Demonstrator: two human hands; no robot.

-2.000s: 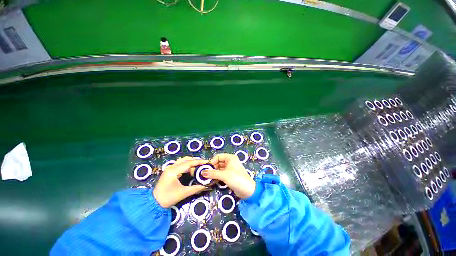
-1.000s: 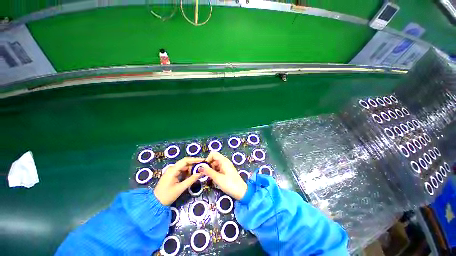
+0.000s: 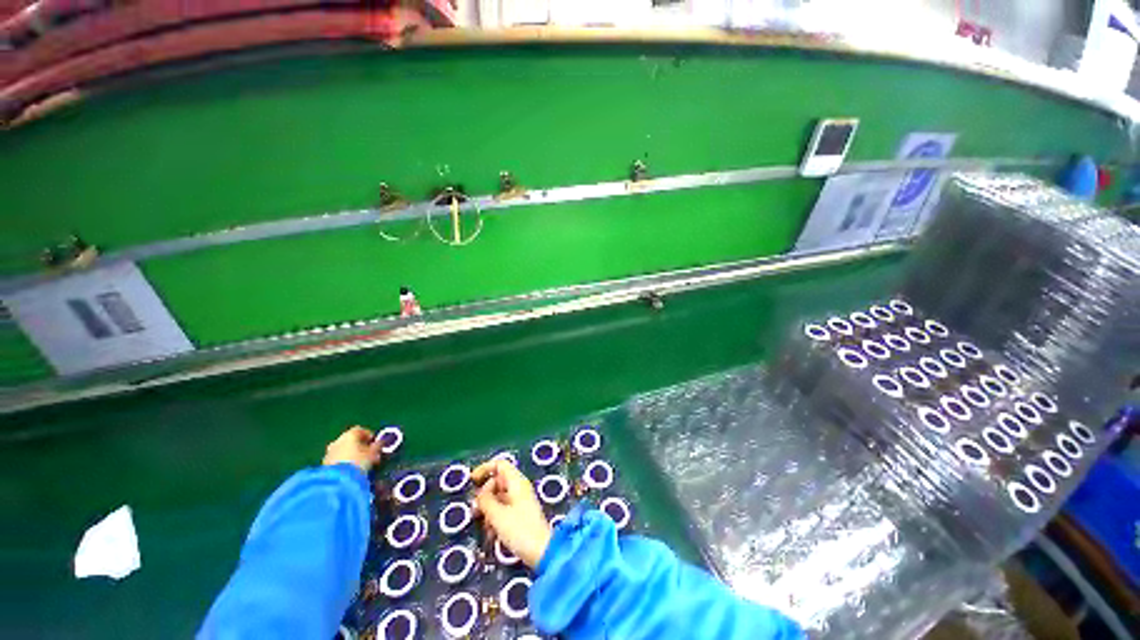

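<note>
My left hand (image 3: 351, 449) is at the back left corner of the filled blister tray (image 3: 431, 509), its fingertips on the edge of a ring module (image 3: 390, 439) with a white ring face and dark centre. My right hand (image 3: 510, 506) is over the tray's middle, fingers bent down among the modules. Its fingertips hide what is under them, and I cannot tell if they grip anything. Rows of ring modules (image 3: 404, 531) lie in the tray pockets, with small brown bits beside them. The near part of the tray is cut off by the frame edge.
A clear blister tray (image 3: 738, 481) without rings lies to the right. Beyond it is a tall pile of glossy trays (image 3: 1044, 269), with white rings in its lower layer. White crumpled paper (image 3: 109, 545) lies at the left. A green panel (image 3: 563, 231) with a metal rail stands behind.
The view has tilted up. My hands, earlier together around one module over the tray, are now apart: the left at the back left corner with a module, the right over the middle.
</note>
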